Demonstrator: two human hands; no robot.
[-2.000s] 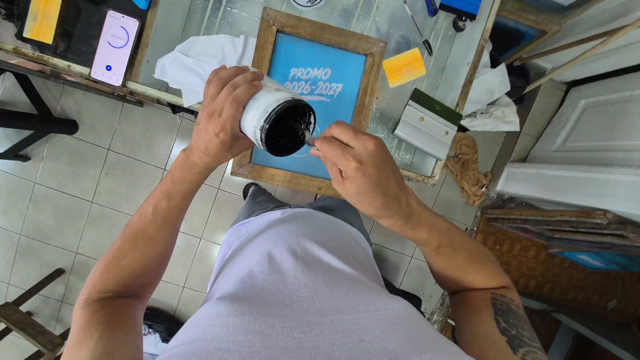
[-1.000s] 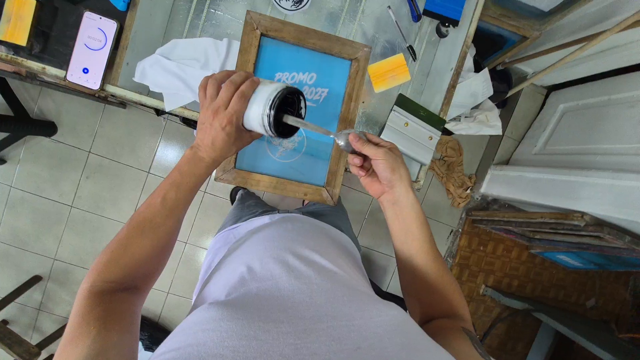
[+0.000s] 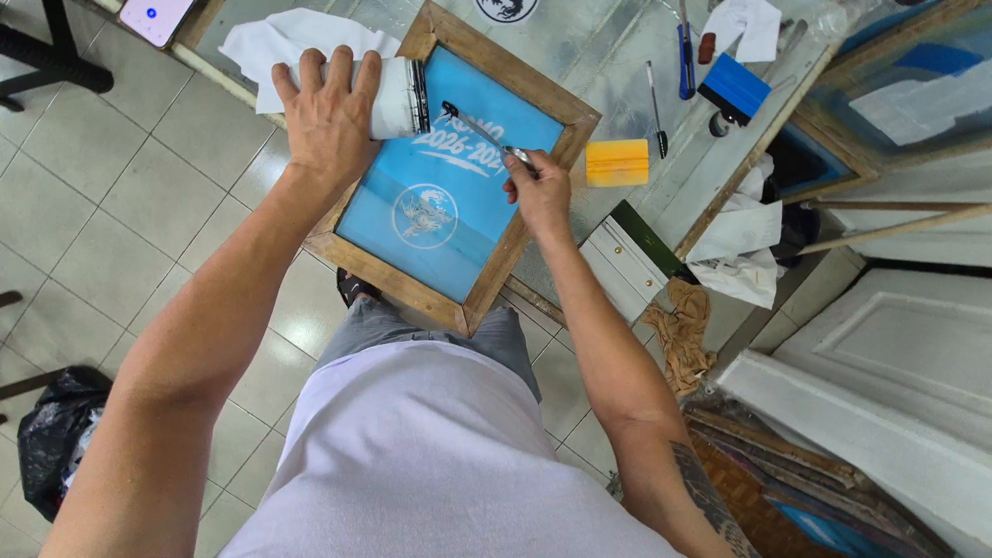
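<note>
My left hand (image 3: 333,108) grips a white plastic jar (image 3: 394,97) with a black-smeared rim, tilted on its side over the upper left part of a wood-framed printing screen (image 3: 469,310). The screen's blue mesh bears pale lettering and a round emblem. My right hand (image 3: 539,190) holds a metal spoon (image 3: 490,139) by its handle. Black ink coats the spoon's far end, which is over the mesh near the top of the lettering, a little right of the jar's mouth. Whether the spoon touches the mesh, I cannot tell. The jar's inside is hidden.
A yellow squeegee card (image 3: 617,163), a pen (image 3: 656,112), a blue utility knife (image 3: 686,62) and a blue squeegee (image 3: 735,87) lie right of the screen. A white-and-green scoop coater (image 3: 629,260) rests at the table edge. White cloth (image 3: 298,43) lies behind the jar; a phone (image 3: 155,17) is at upper left.
The spoon, which was at the jar's mouth, is now out over the mesh with black ink on its end. The jar's mouth has turned rightward. The view has shifted.
</note>
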